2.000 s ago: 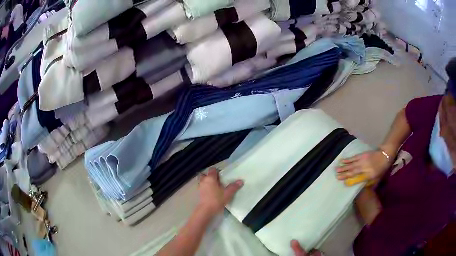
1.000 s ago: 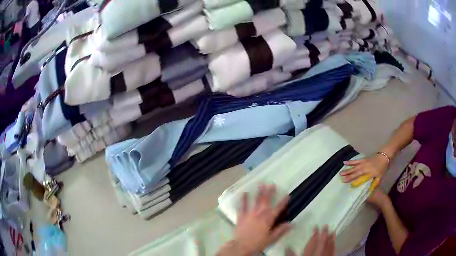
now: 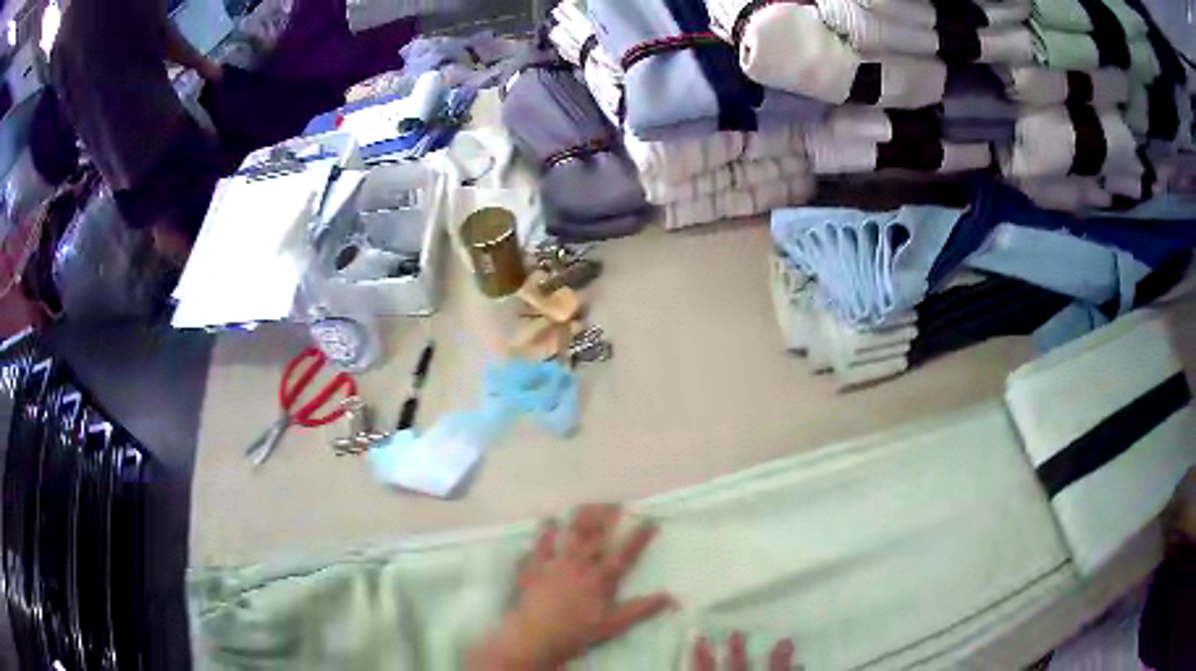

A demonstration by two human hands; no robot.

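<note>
Pale green fabric (image 3: 866,524) lies long and flat along the near side of the table. At its right end sits a thick folded green stack (image 3: 1108,406) with a dark band across it. My left hand (image 3: 577,590) lies palm down on the green fabric with fingers spread, slightly blurred. My right hand (image 3: 744,653) shows only as fingertips at the bottom edge, over the fabric; the rest is cut off.
Red-handled scissors (image 3: 315,393), a black pen (image 3: 417,383), a crumpled pale blue piece (image 3: 439,452), metal clips (image 3: 590,345) and a brown cup (image 3: 493,252) lie on the table. A white tray (image 3: 380,295) and papers (image 3: 249,249) are behind. Light blue folded fabric (image 3: 853,262) and tied bundles (image 3: 918,142) stand behind right.
The view has swung left, bringing in the scissors, tray and papers. My hands have left the folded stack and are over the long green fabric. The co-worker's hands are out of view.
</note>
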